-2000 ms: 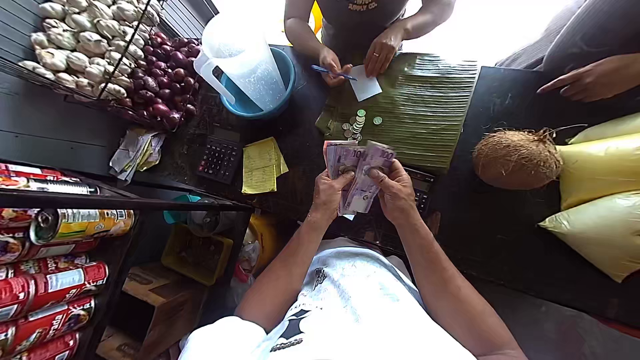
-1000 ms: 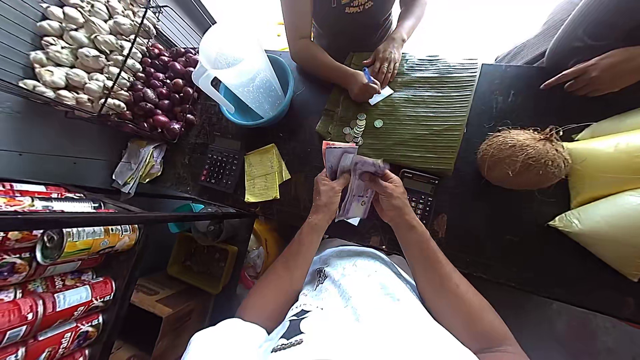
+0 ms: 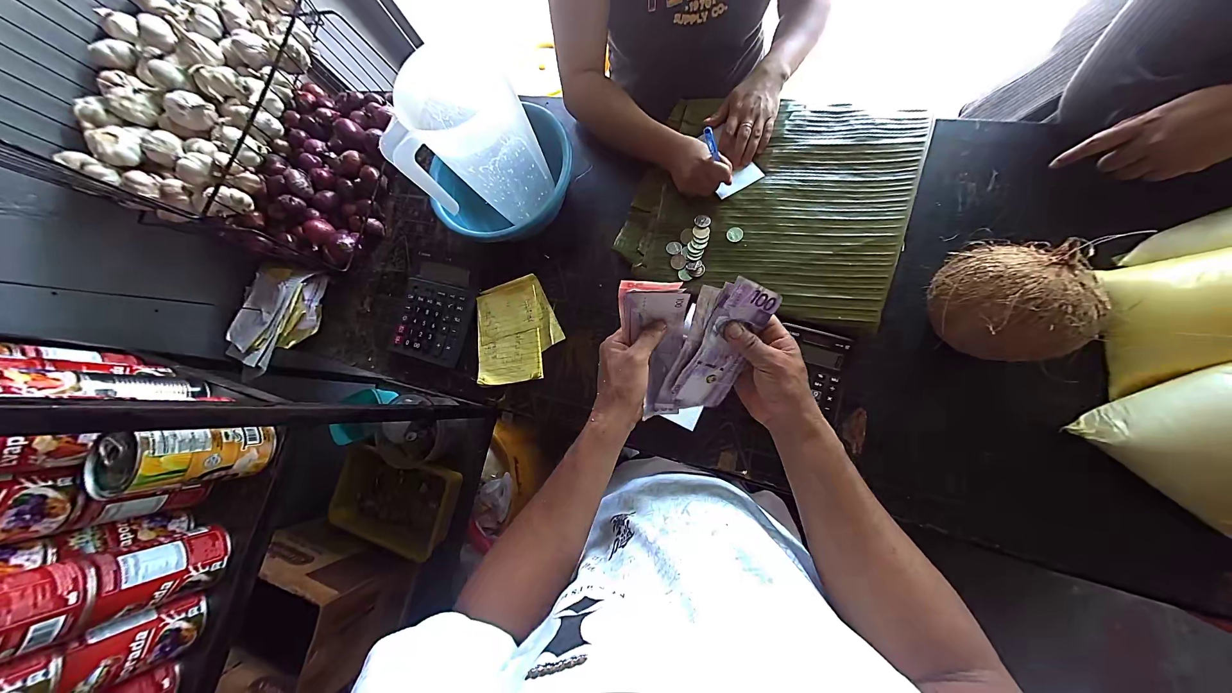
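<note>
My left hand [image 3: 626, 373] grips a bundle of banknotes [image 3: 666, 332], mostly purple with an orange-red one at its outer edge. Fanned purple banknotes [image 3: 717, 364] are held by my right hand [image 3: 775, 371], its thumb on top. The two bundles meet or overlap between my hands. A white paper [image 3: 685, 417] shows partly below them. Just beyond the notes, coins [image 3: 695, 248] lie stacked and loose on a banana leaf [image 3: 847, 212]. A black calculator [image 3: 823, 361] is partly hidden behind my right hand.
Across the table [image 3: 962, 433], a person writes with a blue pen [image 3: 711, 144] on white paper [image 3: 741, 181]; another person's hand [image 3: 1150, 135] points at right. A coconut [image 3: 1018, 300], yellow bags [image 3: 1169, 318], a blue basin [image 3: 558, 183], another calculator [image 3: 433, 318], yellow papers [image 3: 510, 332] and canned goods [image 3: 144, 568] surround me.
The banknotes are spread wider apart between my hands than one second ago. The person across has moved from holding the pen over the paper to writing nearer the table's far side.
</note>
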